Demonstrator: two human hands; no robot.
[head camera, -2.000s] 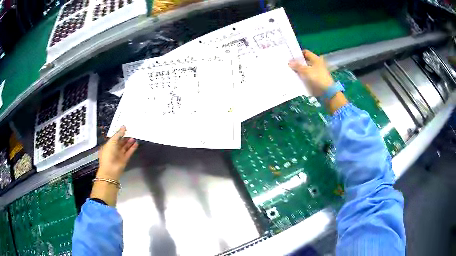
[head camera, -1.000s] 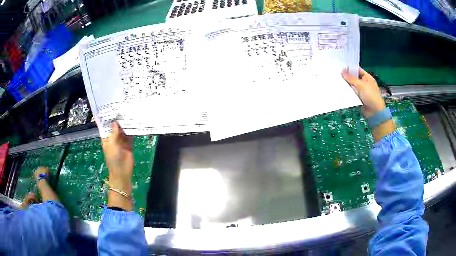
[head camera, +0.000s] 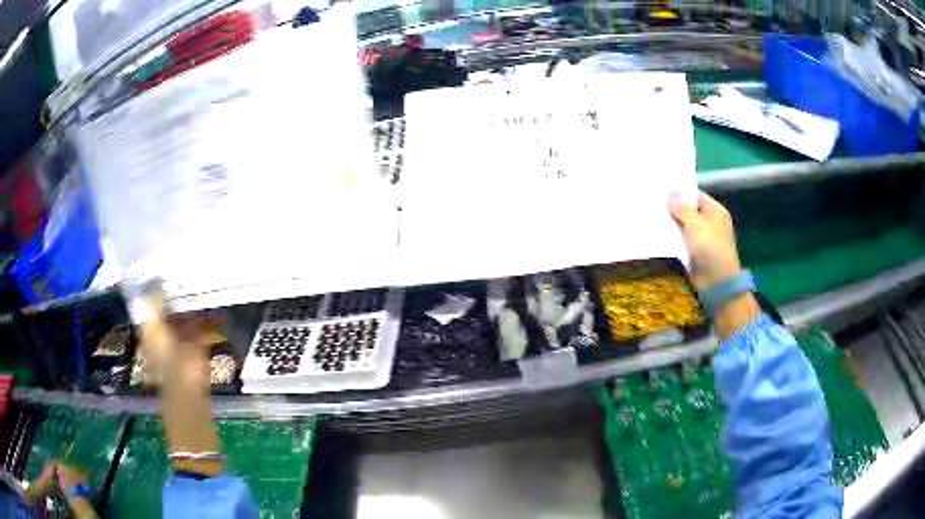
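Note:
My left hand (head camera: 167, 340), blurred, holds the lower left edge of a large white assembly drawing (head camera: 223, 193), which is also blurred. My right hand (head camera: 707, 235), with a light blue wrist strap (head camera: 728, 289), grips the right edge of a second white drawing sheet (head camera: 548, 177). The two sheets are held up side by side in front of the shelf, with a narrow gap between them at the top. Faint diagrams show on the right sheet.
Below the sheets are a white component tray (head camera: 323, 353), a yellow component bin (head camera: 649, 306) and dark bins. Green circuit boards (head camera: 674, 446) lie on the conveyor. A blue bin (head camera: 847, 96) and a clipboard (head camera: 776, 124) are at upper right. Another person's hands (head camera: 58, 480) show at lower left.
The view has tilted up, showing more of the shelf and its bins. The left sheet has swung up and left with my left hand, opening a gap between the sheets.

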